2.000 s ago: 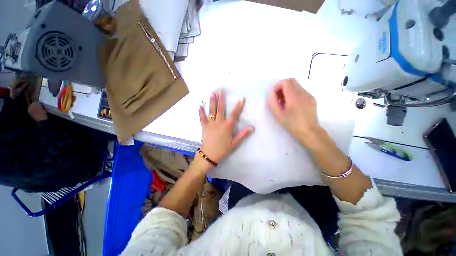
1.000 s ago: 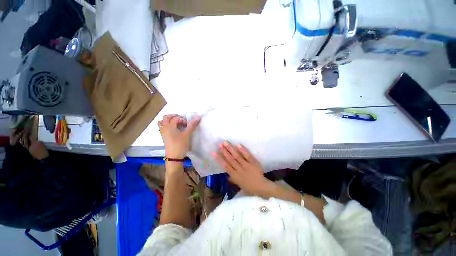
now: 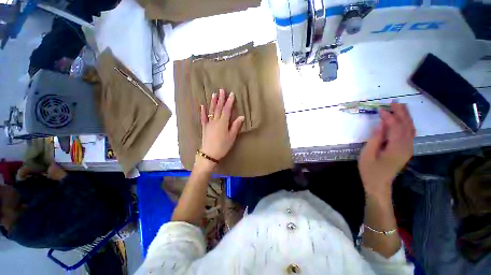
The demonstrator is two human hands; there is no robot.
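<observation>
A brown garment panel [image 3: 269, 118] lies in front of me on the table, with a zipper [image 3: 231, 55] along its top edge and a pleated pocket [image 3: 245, 91] below it. My left hand [image 3: 219, 126] lies flat on the pocket, fingers spread, holding nothing. My right hand [image 3: 388, 142] is over the table's front edge at the right, slightly blurred, its fingers curled at the handle end of the thread snips [image 3: 358, 109]. Its fingertips overlap the snips; whether they grip them is unclear.
The sewing machine [image 3: 377, 27] stands at the upper right, a smartphone [image 3: 451, 92] on the right. Another brown panel [image 3: 126, 115] lies at left beside a grey vented box [image 3: 59, 105]. White cut pieces [image 3: 126, 43] lie behind. A blue crate [image 3: 156, 207] is below the edge. A person sits at far left.
The white sheet in front of me is gone from view and the brown zipped panel shows there. My left hand moved onto the panel. My right hand moved right to the snips.
</observation>
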